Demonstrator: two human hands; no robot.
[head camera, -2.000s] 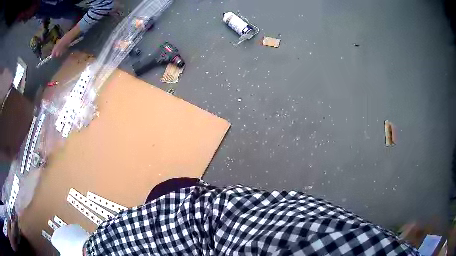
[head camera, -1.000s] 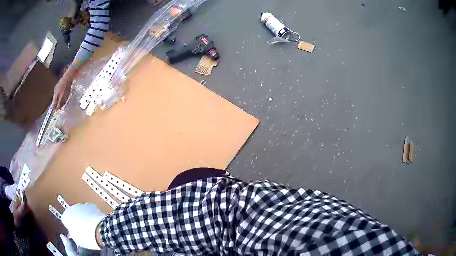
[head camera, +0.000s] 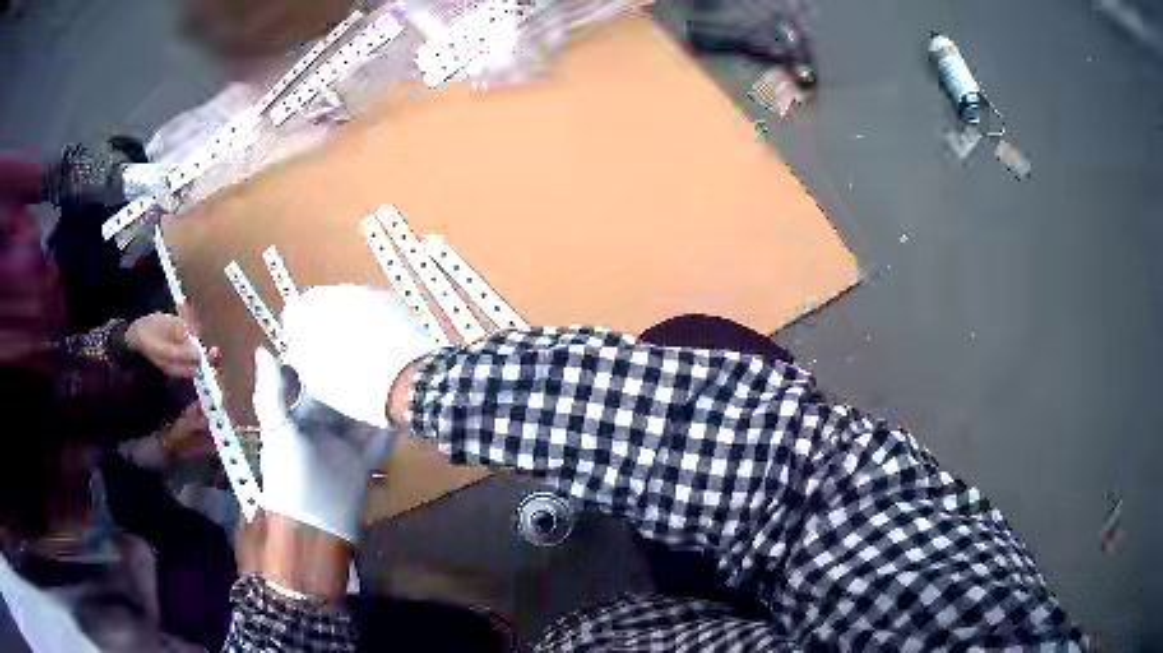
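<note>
My right hand (head camera: 352, 347), in a white glove, is over the near left part of the cardboard sheet (head camera: 612, 166). Two white perforated strips (head camera: 253, 301) stick out past its fingers; whether it grips them is hidden. My left hand (head camera: 313, 466), also white-gloved, is just below, thumb raised and fingers partly behind my right hand; its hold cannot be told. Several perforated strips (head camera: 427, 274) lie fanned on the cardboard, partly under my right sleeve. A long perforated strip (head camera: 227, 440) runs beside my left hand, with another person's bare hand at it.
People crouch at the left; one gloved hand (head camera: 147, 185) is at strips there. More strips (head camera: 338, 70) and plastic film lie along the far edge. A can (head camera: 545, 518) stands on the floor near me. A white spray can (head camera: 954, 79) lies far right, a blurred dark drill (head camera: 765, 45) beyond the board.
The view has shifted left and down, bringing my left hand and the standing can into full view. The striped-sleeved arm has left the picture. A long strip now shows beside my left hand.
</note>
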